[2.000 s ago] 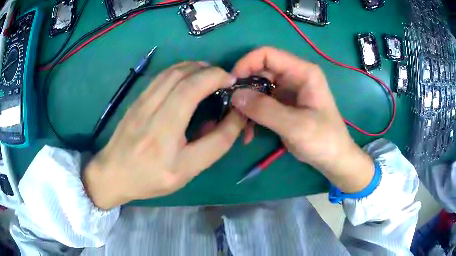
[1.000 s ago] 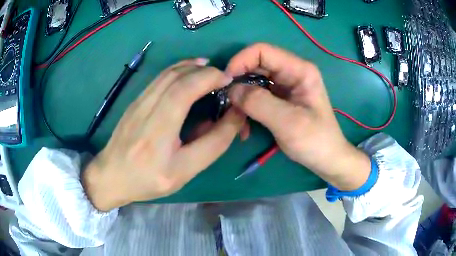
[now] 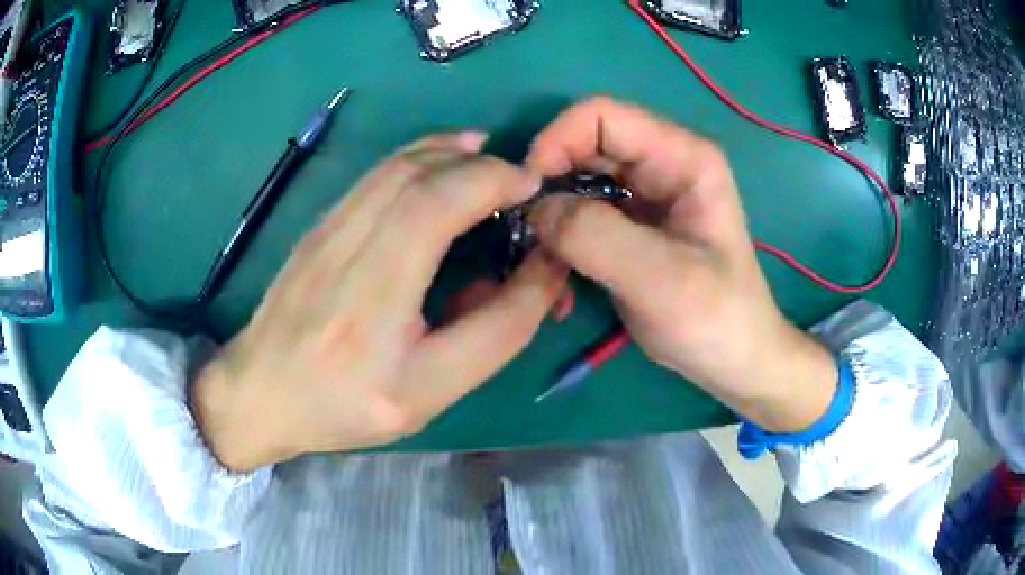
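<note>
A small black-rimmed electronic module [image 3: 596, 189] is held between both bare hands at the middle of the view, mostly hidden by the fingers. My left hand [image 3: 348, 298] grips its left side with thumb and fingers. My right hand [image 3: 663, 236] pinches its right side, the thumb lying over it. A black test probe [image 3: 256, 208] lies on the green mat left of my left hand, tip pointing up and right. A red test probe [image 3: 586, 365] lies below my right hand, its rear end hidden.
A teal multimeter [image 3: 34, 169] stands at the left edge. More modules [image 3: 466, 20] lie along the far side and at the right [image 3: 837, 101]. Clear blister trays [image 3: 978, 202] fill the right edge. A red lead [image 3: 894, 213] loops on the right; a black lead [image 3: 101, 213] curves on the left.
The view has shifted slightly. Both hands stay on the module, with only small finger movements. The probes have not visibly been moved.
</note>
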